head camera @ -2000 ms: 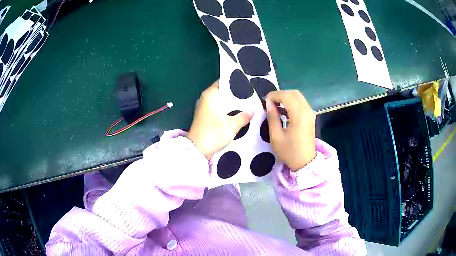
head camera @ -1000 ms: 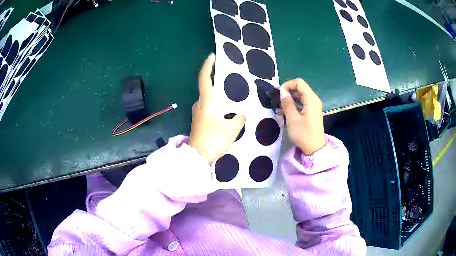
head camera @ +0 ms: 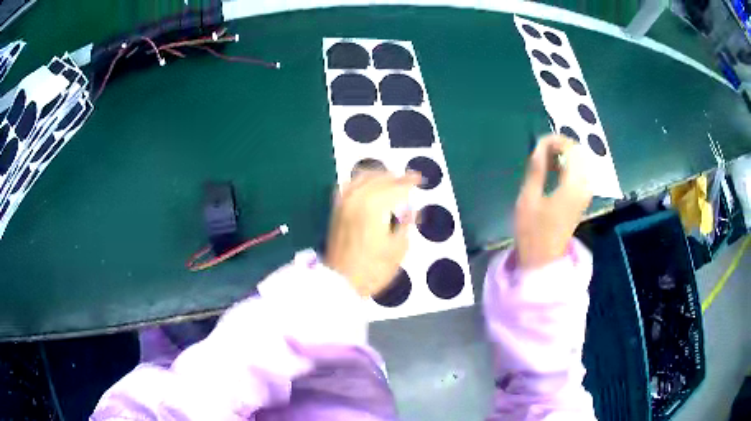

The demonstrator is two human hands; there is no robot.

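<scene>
A white release liner sheet [head camera: 380,156] lies flat at the middle, its front end over the bench edge. D-shaped black pads remain in its far rows; round black shapes show nearer. My left hand [head camera: 370,230], blurred, is over its left side with curled fingers; its grip is unclear. My right hand [head camera: 553,193] is raised right of the sheet, thumb and finger pinched on a dark, thin, blurred foam pad [head camera: 534,146], seen nearly edge-on. A black blower fan [head camera: 220,215] stands on the bench at left, its lead wires [head camera: 239,249] ending in a white connector [head camera: 284,229].
A narrower liner strip [head camera: 608,175] lies behind my right hand. Overlapping liner sheets [head camera: 51,86] lie far left. Fans with several leads [head camera: 169,45] are at the back left. A dark parts crate [head camera: 630,271] is below the bench edge at right.
My right hand has peeled a D-shaped pad off the liner and moved right, leaving a round black shape there. The sheet now lies flatter. The view has shifted, showing more of the bench's far side.
</scene>
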